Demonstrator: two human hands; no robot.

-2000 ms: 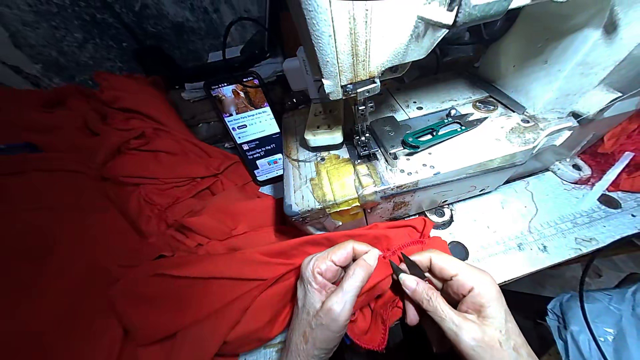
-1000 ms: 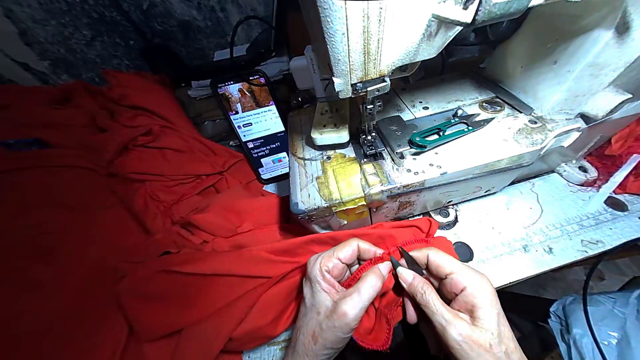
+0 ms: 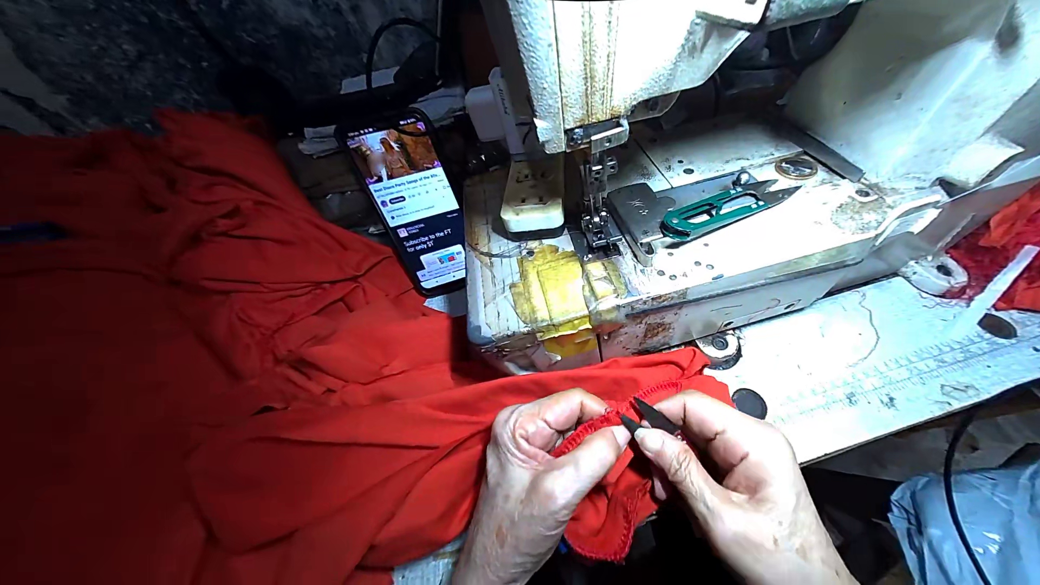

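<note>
Red fabric (image 3: 349, 455) spreads from the left across to the front of a white sewing machine (image 3: 691, 284). My left hand (image 3: 544, 479) pinches the stitched edge of the fabric between thumb and fingers. In my right hand (image 3: 723, 471) is a pair of dark thread snips (image 3: 654, 416), largely hidden by the fingers. Its two pointed blades stand apart at the seam, close to my left thumb tip. Part of the fabric hangs below both hands, with its overlocked edge showing.
Green-handled thread snips (image 3: 715, 213) lie on the machine bed, right of the presser foot (image 3: 600, 227). A lit smartphone (image 3: 410, 203) leans left of the machine. Yellow tape (image 3: 556, 284) covers the bed's front corner. A black cable (image 3: 955, 479) and a pale plastic bag (image 3: 975, 520) are at lower right.
</note>
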